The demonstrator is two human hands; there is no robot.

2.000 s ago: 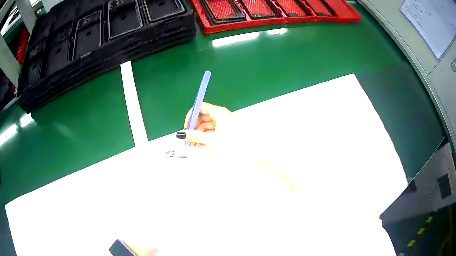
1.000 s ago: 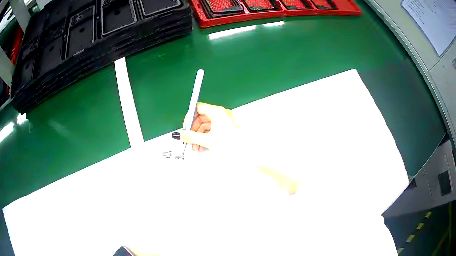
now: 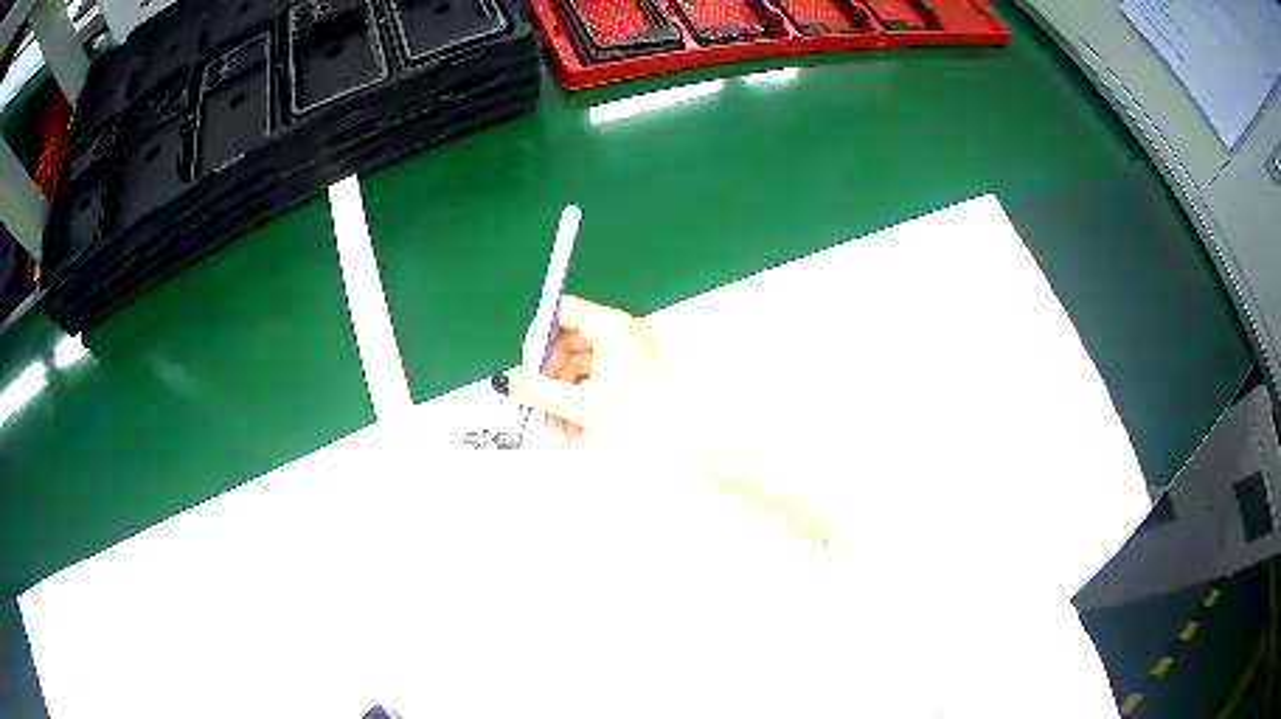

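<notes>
My right hand (image 3: pixel 583 368) is over the upper left part of the white sheet (image 3: pixel 899 379), closed around slim pale blue-violet tweezers (image 3: pixel 556 288). The tweezers stand slanted, their tip down at a cluster of tiny dark parts (image 3: pixel 492 440) on the sheet. A black cap or dark nail (image 3: pixel 502 382) shows at one fingertip. The rest of the hand and the wrist are washed out against the sheet. At the bottom edge only a small dark bit with a skin-toned spot (image 3: pixel 382 714) shows, likely my left hand, cut off by the frame; its grip cannot be seen.
A stack of black pocketed trays (image 3: pixel 239 106) stands at the upper left on the green surface (image 3: pixel 703 183). A red tray (image 3: pixel 787 59) with black frames is at the top. A white strip (image 3: pixel 368 302) runs from the stack to the sheet. A pale cabinet is at the right.
The tweezers' tip is now at the small parts, slightly lower than before. The dark piece at the bottom edge has mostly slipped out of view.
</notes>
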